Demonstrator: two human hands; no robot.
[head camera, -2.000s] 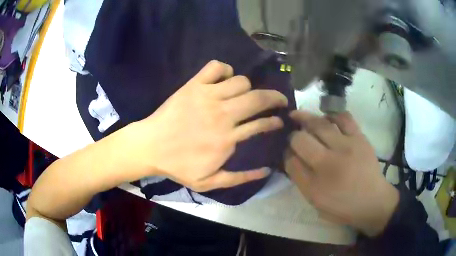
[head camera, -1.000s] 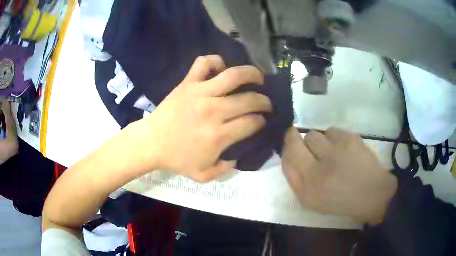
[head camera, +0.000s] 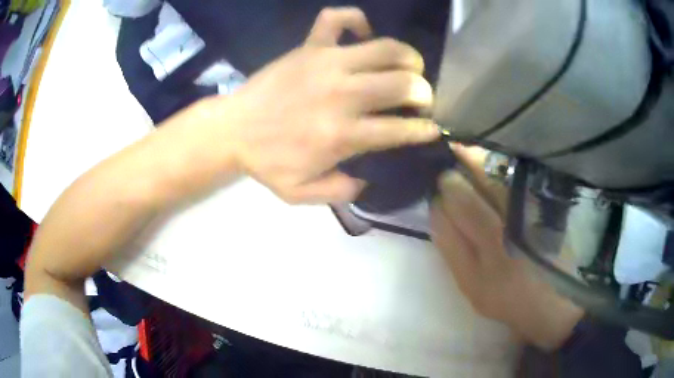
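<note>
The dark navy cloth (head camera: 259, 26) lies on the table under my left hand and runs up to the sewing machine (head camera: 547, 81). My left hand (head camera: 347, 111) lies over the cloth with bent, spread fingers, its fingertips close to the machine head. My right hand (head camera: 488, 244) is blurred and partly behind the machine's dark bar; its fingers are at the right edge of the cloth. Whether it grips the cloth is hidden. A light strip with a dark edge (head camera: 392, 220) shows below the cloth. The needle is not visible.
White pieces (head camera: 171, 49) lie on the navy cloth at upper left. The white table (head camera: 295, 273) curves along the front, with yellow edging (head camera: 28, 125) at left. A red crate (head camera: 174, 339) with navy and white pieces is below. A white oval pad (head camera: 641, 244) is at right.
The machine head now looms larger and lower at the right, covering part of my right hand. The cloth and my left hand sit higher in view. A light dark-edged strip now shows below the cloth.
</note>
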